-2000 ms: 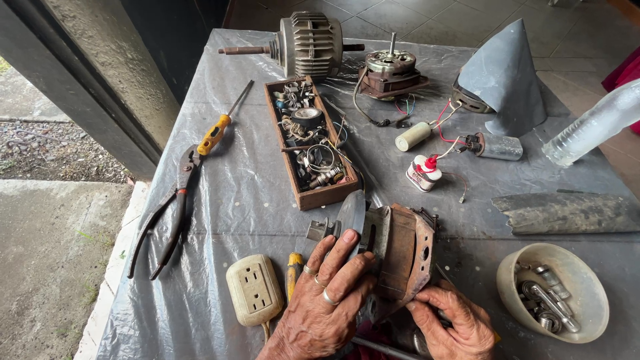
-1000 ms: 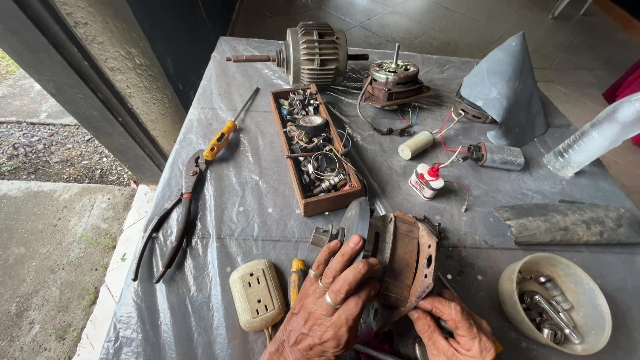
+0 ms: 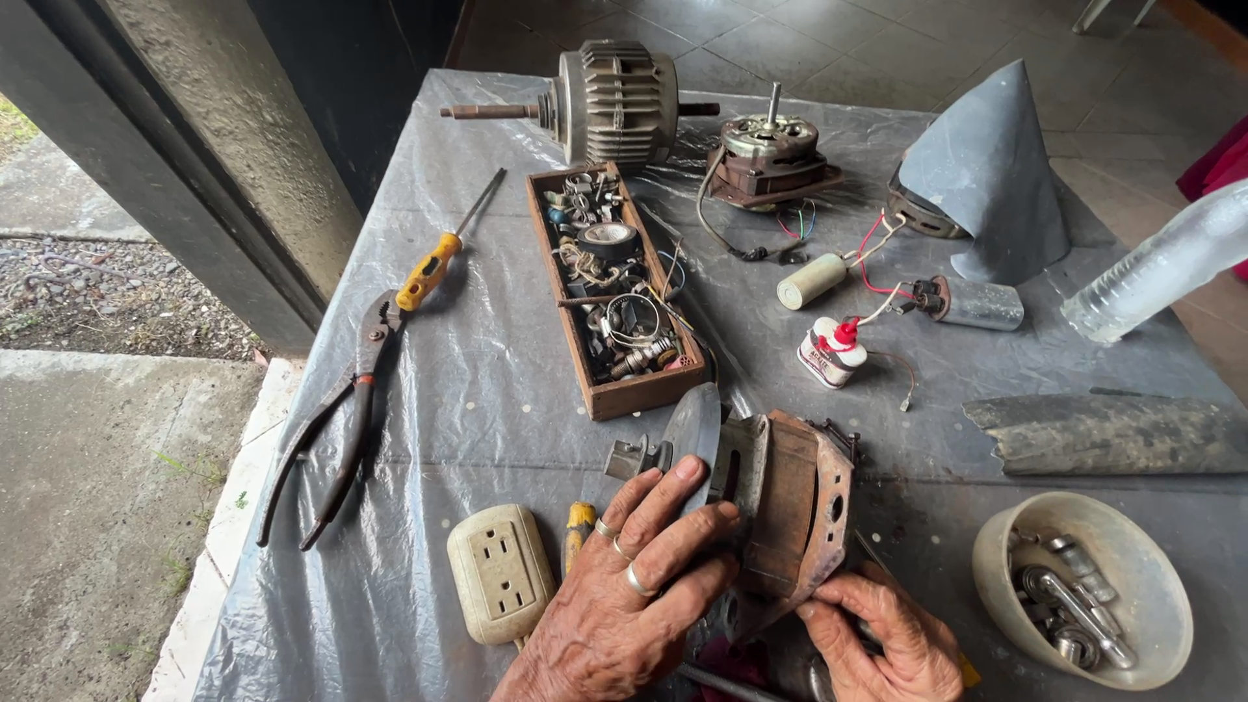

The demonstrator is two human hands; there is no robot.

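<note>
A rusty electric motor (image 3: 790, 497) with a grey disc (image 3: 694, 434) on its shaft end lies on its side at the table's near edge. My left hand (image 3: 634, 585), with rings on its fingers, rests over the disc and the motor's near side, fingers spread. At the motor's lower right corner, my right hand (image 3: 882, 634) pinches the edge of the rusty end plate between thumb and fingers. A thin metal shaft shows behind the right hand, with a bit of yellow by the palm; what it belongs to is mostly hidden.
A beige outlet box (image 3: 502, 575) and a yellow handle (image 3: 579, 526) lie left of the hands. Beyond are a wooden parts box (image 3: 643, 398), slip-joint pliers (image 3: 366, 361), a screwdriver (image 3: 429, 271), a finned motor (image 3: 619, 107), capacitors (image 3: 980, 302) and an oil bottle (image 3: 832, 359). A plastic bowl (image 3: 1160, 604) holds sockets at right.
Both hands stay on the rusty motor in much the same places. No tool or part on the table has plainly moved.
</note>
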